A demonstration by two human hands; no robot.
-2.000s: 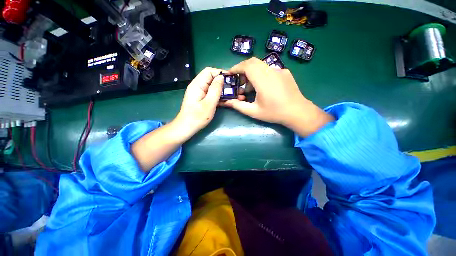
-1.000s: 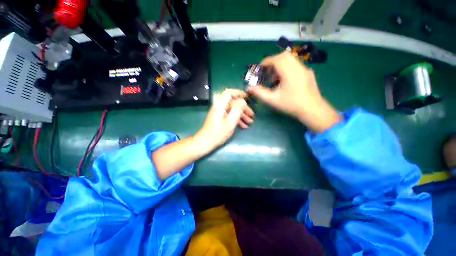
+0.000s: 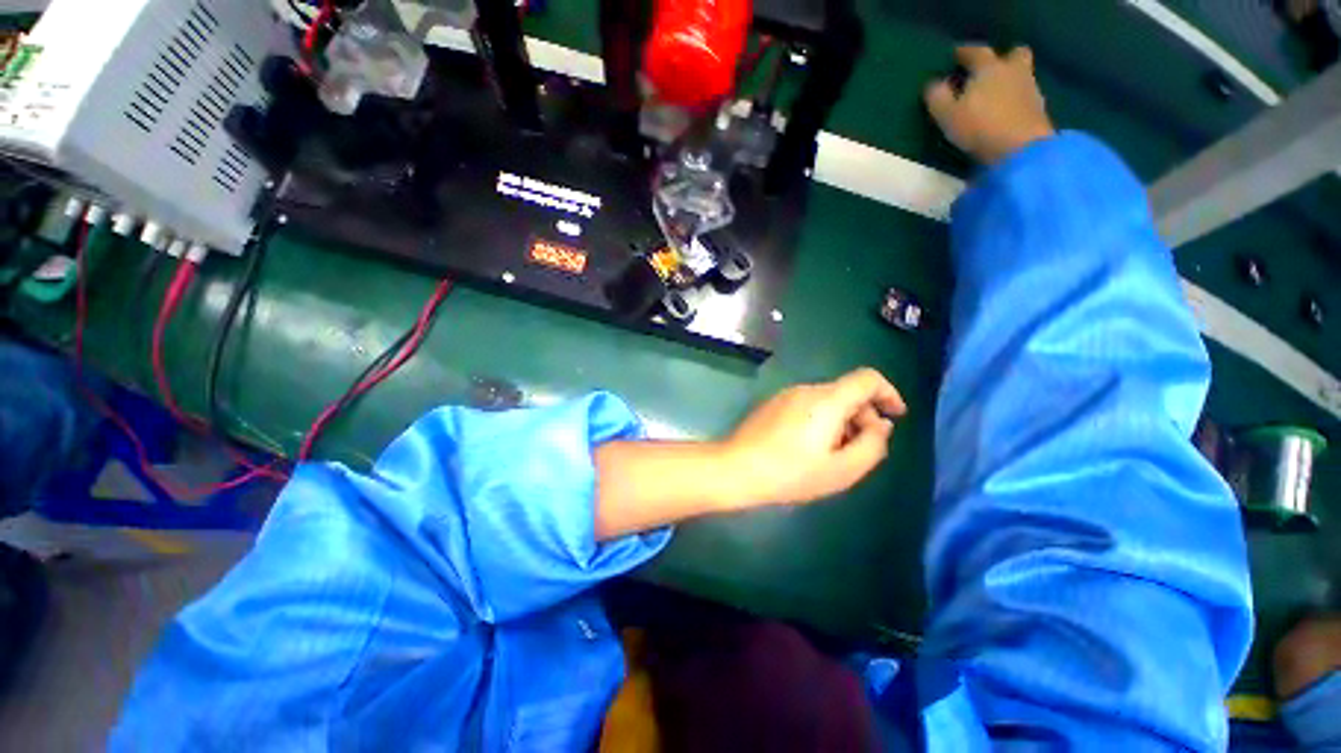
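My left hand (image 3: 818, 440) is over the green bench with its fingers curled; a tiny dark spot shows at the fingertips, too small to name. My right hand (image 3: 996, 108) is stretched far forward, beyond the pale rail (image 3: 887, 174). Its thumb and finger are bent around a dark spot; whether it holds something cannot be told. One black housing with white patches (image 3: 902, 308) lies on the bench between my left hand and my right sleeve.
A black test fixture (image 3: 547, 221) with a red-handled clamp (image 3: 697, 47) and a red digital display (image 3: 559, 256) stands left. A grey vented box (image 3: 169, 111) with red and black leads is far left. A solder wire reel (image 3: 1282, 475) is right. Another person's hand (image 3: 1307, 653) shows at the right edge.
The view has swung right. My right hand has moved from near the housings to far beyond the rail. My left hand is apart from it. My right sleeve now covers part of the bench.
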